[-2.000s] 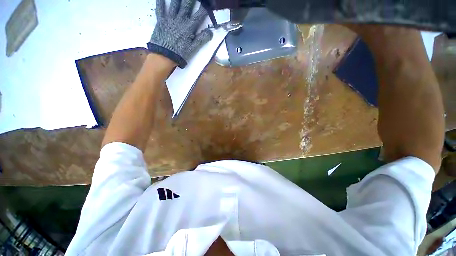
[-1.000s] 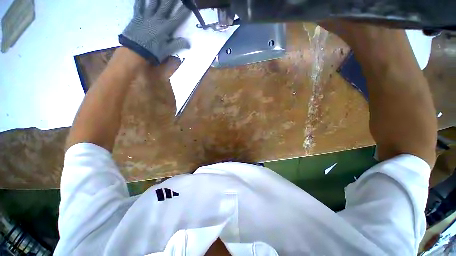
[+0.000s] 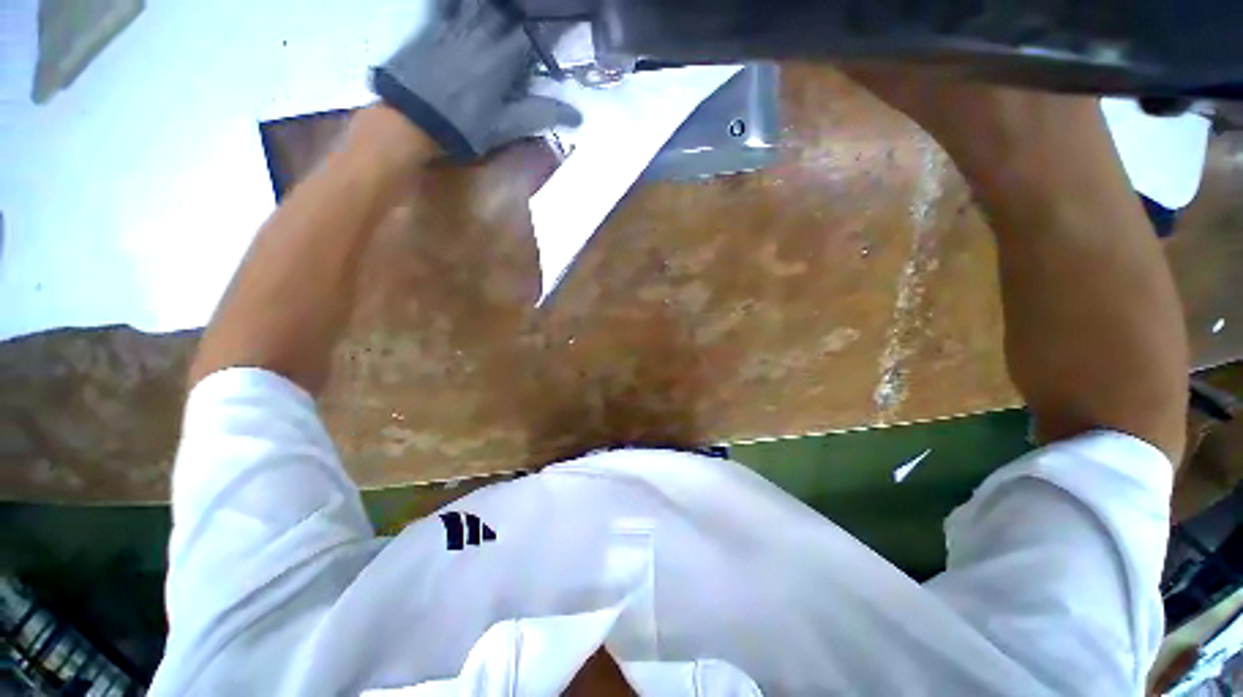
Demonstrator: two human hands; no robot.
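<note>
The dark body of the cutting machine (image 3: 900,41) spans the top right. Its silver base plate (image 3: 716,136) shows below it, partly under a pointed white-topped piece of the lay (image 3: 593,191). The presser foot (image 3: 586,71) stands on the white paper near the top edge. My left hand (image 3: 484,85), in a grey glove with a dark cuff, lies flat on the lay just left of the foot, thumb spread towards it; its fingertips are cut off by the top edge. My right forearm reaches up behind the machine body, which hides my right hand.
The large white marker paper (image 3: 123,218) covers the left, with a grey-beige cloth weight (image 3: 79,41) on it. The worn brown table (image 3: 736,300) runs across. A white-topped piece with a dark edge (image 3: 1156,153) lies right of my right arm. A white scrap (image 3: 913,466) is on the green floor.
The pointed piece now covers more of the base plate. My left hand moved left from beside the foot, then slightly back right. The dark fabric near my right arm is now mostly hidden.
</note>
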